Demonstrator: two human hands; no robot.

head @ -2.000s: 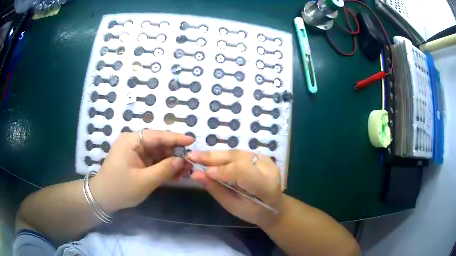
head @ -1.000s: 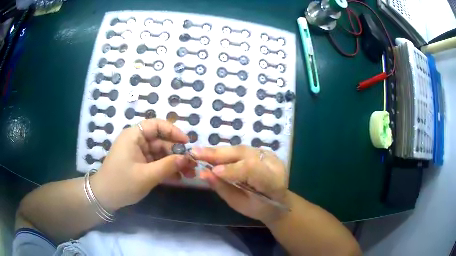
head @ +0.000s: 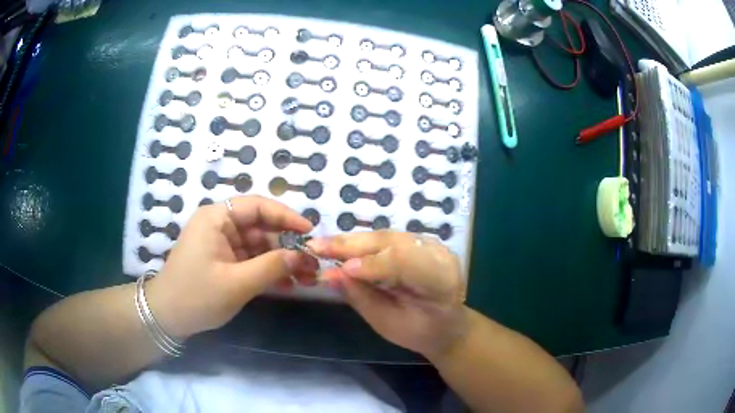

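My left hand (head: pixel 222 258) holds a small round grey metal component (head: pixel 290 240) between thumb and fingers, above the lower part of the foam tray. My right hand (head: pixel 395 282) grips slim metal tweezers (head: pixel 325 259), whose tip is at the component; whether it touches is too small to tell. The white foam tray (head: pixel 329 179) lies flat beneath both hands, with five columns of dumbbell-shaped slots. Silver or white rings sit in slot ends, mostly in the upper rows. My hands hide some lower slots. A small clump of dark parts (head: pixel 467 152) lies at the tray's right edge.
Right of the tray lie a mint-green knife (head: pixel 500 89), a silver fixture with green top (head: pixel 524 20), a red clip (head: pixel 601 129) on thin leads, a black mouse (head: pixel 598 60), a tape roll (head: pixel 615 207) and stacked slotted trays (head: pixel 667 161). A plastic bag (head: pixel 76 8) is upper left.
The component stays in my left fingertips, its face tilting slightly. My right hand has shifted slightly and the rear of the tweezers is now less visible. The tray appears slightly higher in view.
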